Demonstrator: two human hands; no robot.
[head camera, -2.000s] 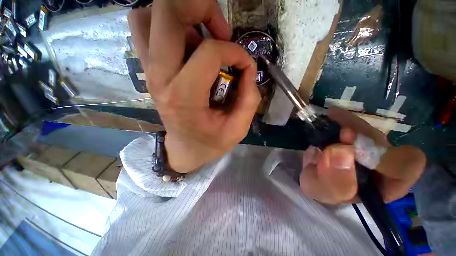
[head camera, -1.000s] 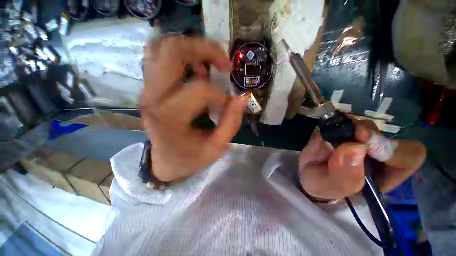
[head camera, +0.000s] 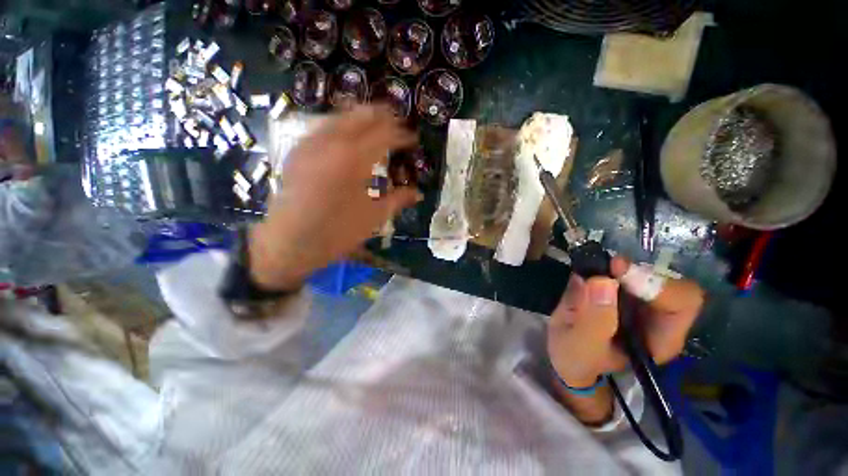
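My left hand (head camera: 330, 200) is blurred, left of the work fixture, with its fingers around a dark round circuit board unit (head camera: 409, 170). A small silver-white battery (head camera: 377, 180) shows at those fingers; whether it is joined to the unit I cannot tell. My right hand (head camera: 614, 321) holds the black-handled soldering iron (head camera: 588, 258), with white tape on one finger. The iron's tip is over the right whitish strip (head camera: 526, 209); touching or not I cannot tell. The brown fixture block (head camera: 493, 181) between the two strips shows no disc on it.
Several round units (head camera: 409, 46) stand behind the fixture. A loose pile of batteries (head camera: 209, 93) lies left, beside a clear-silver gridded tray (head camera: 121, 102). A beige tub with silvery wool (head camera: 800, 158), a red-handled tool (head camera: 755, 260) and a yellowish pad (head camera: 651, 60) are at the right.
The disc has left the fixture, and my left hand has moved left with a unit in its fingers. The view has shifted, showing more of the bench. The iron stays in my right hand.
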